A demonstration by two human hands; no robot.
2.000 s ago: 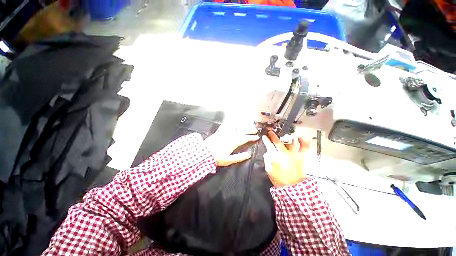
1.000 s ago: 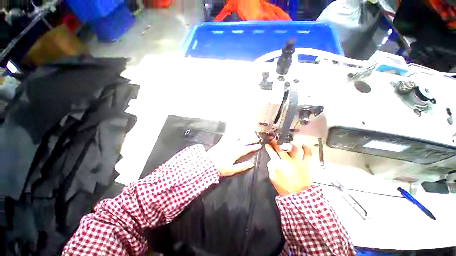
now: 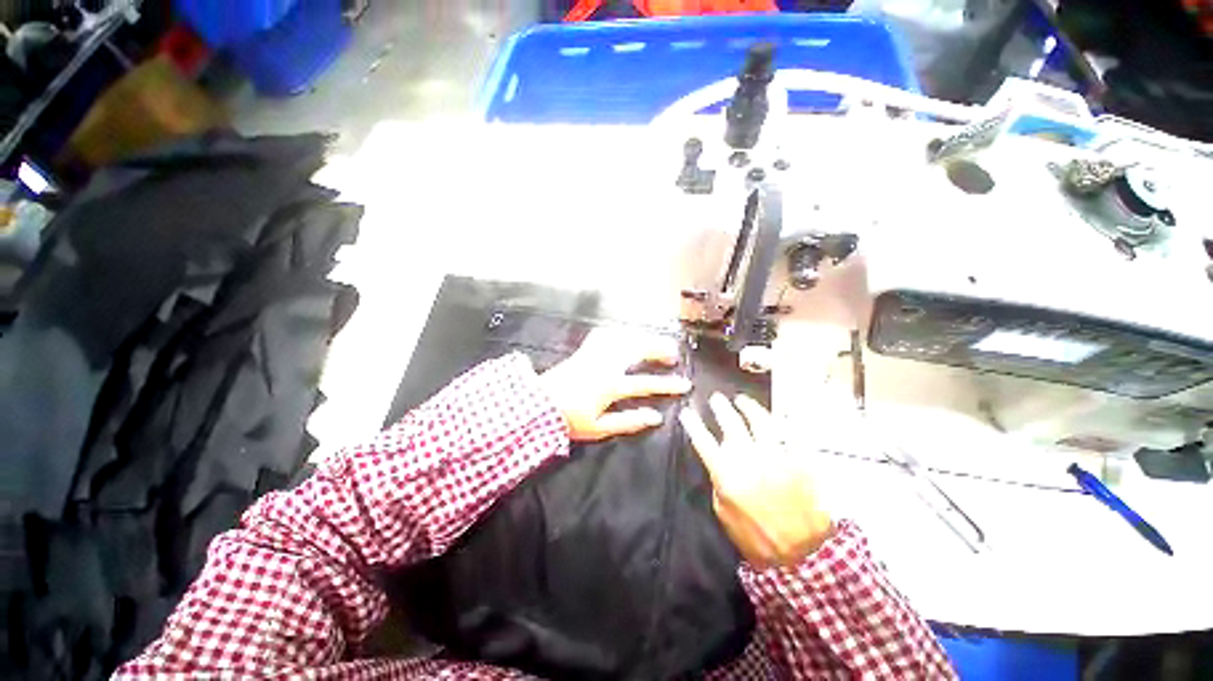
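Note:
A black fabric panel [image 3: 585, 559] lies under both hands and runs up to the needle area [image 3: 712, 326] of the white sewing machine. A narrow zipper strip [image 3: 669, 492] runs along it towards the needle. My left hand [image 3: 615, 387] lies flat on the cloth just left of the strip, fingers pointing right. My right hand [image 3: 758, 482] rests on the cloth right of the strip, fingers spread, a little below the needle. Neither hand visibly grips the cloth. The panel's upper left part lies flat on the table, with a small pale spot on it.
A heap of black cut pieces [image 3: 160, 399] is at the left. A blue crate [image 3: 692, 67] stands behind the table. A thin dark rod [image 3: 858, 371], a silver tool [image 3: 938, 502] and a blue pen [image 3: 1120, 508] lie at the right, below the control panel [image 3: 1038, 343].
My right hand has drawn back from the needle towards me, and its fingers have straightened. More black cloth now shows right of the strip by the needle. My left hand stays at about the same place.

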